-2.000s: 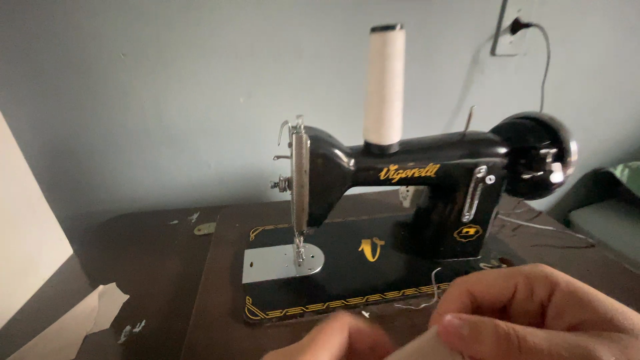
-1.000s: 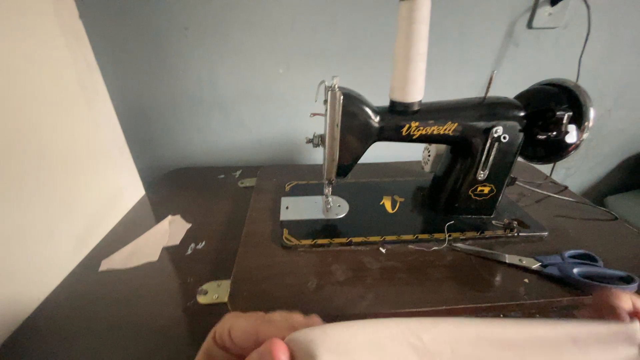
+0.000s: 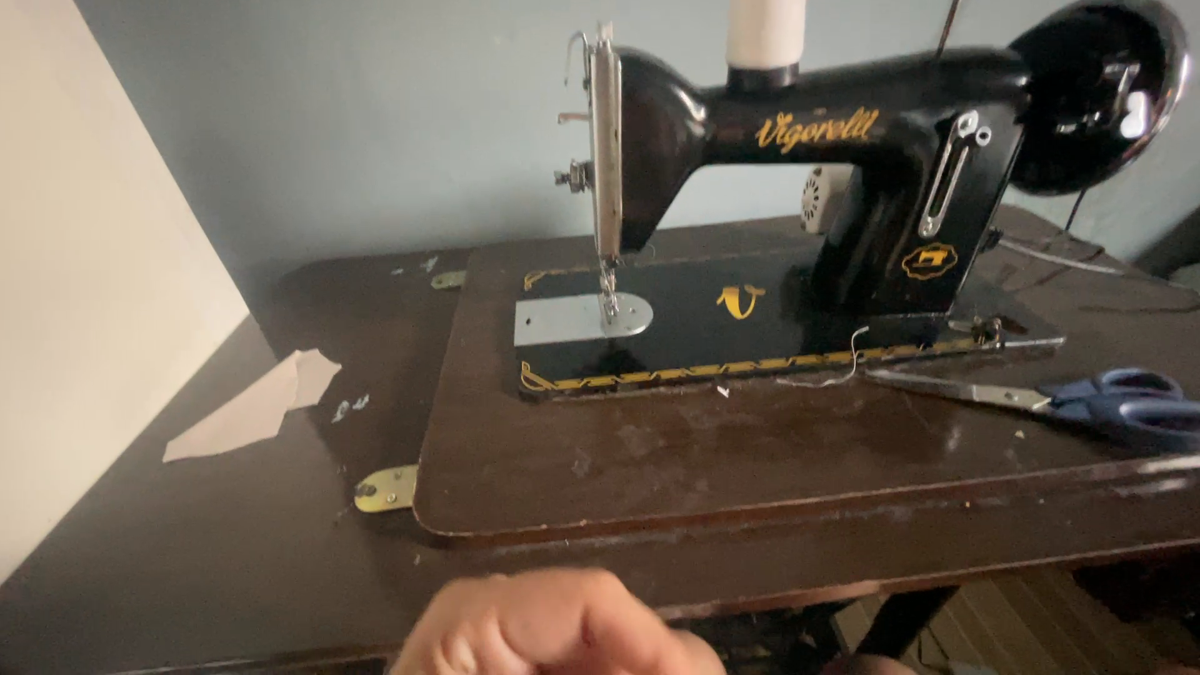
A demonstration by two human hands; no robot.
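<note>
My left hand (image 3: 558, 623) is at the bottom edge, in front of the table, with its fingers curled; whether it grips anything is hidden below the frame. A small sliver of skin, probably my right hand (image 3: 867, 666), shows at the bottom edge further right. Beyond them stands a black Vigorelli sewing machine (image 3: 741, 347) with a metal needle plate (image 3: 572, 321) under its needle. A white thread cone (image 3: 766, 33) sits on top of its arm. Blue-handled scissors (image 3: 1116, 403) lie at the right, their blades pointing left towards a loose thread (image 3: 855, 352).
A pale fabric scrap (image 3: 248, 408) and thread bits (image 3: 352, 406) lie on the dark wooden table (image 3: 656, 450) at left, near a brass-coloured hinge (image 3: 386, 489). A cream panel (image 3: 94, 234) rises at the far left. The table's front edge crosses the lower view.
The pale cloth at my hands one second ago is out of sight. My left hand now shows nearer the middle of the bottom edge. The view has shifted since two seconds ago.
</note>
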